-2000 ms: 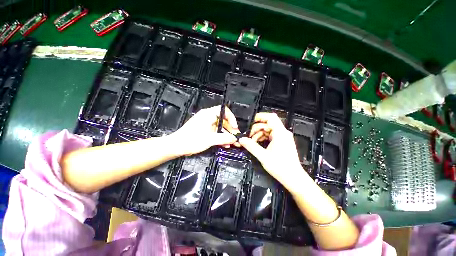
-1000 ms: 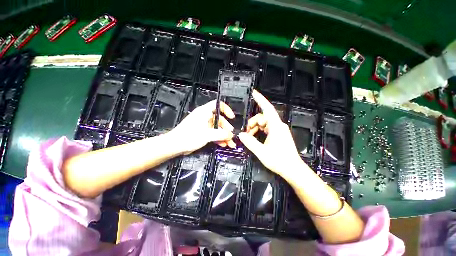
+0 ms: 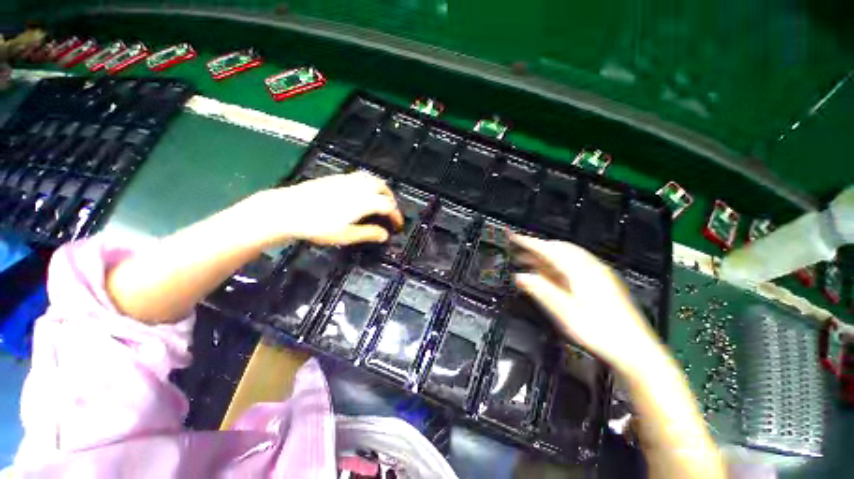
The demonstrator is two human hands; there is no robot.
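The black blister tray lies tilted across the view, with black phone housings in its pockets. My left hand is over the left part of the middle row, fingers curled down at a pocket; its fingertips are partly hidden, so any grip is unclear. My right hand is blurred, with thumb and finger apart at the right edge of a middle-row housing. I cannot tell whether it holds anything. No housing is raised above the tray.
Loose small components and a clear component tray lie on the right. Another black tray is at the left. Red fixtures with boards line the belt behind. A pale bar juts in from the right. A carton is below.
The housing held up between both hands is no longer raised. My hands have moved apart, left hand leftward, right hand rightward. The view has shifted left, showing more of the other black tray.
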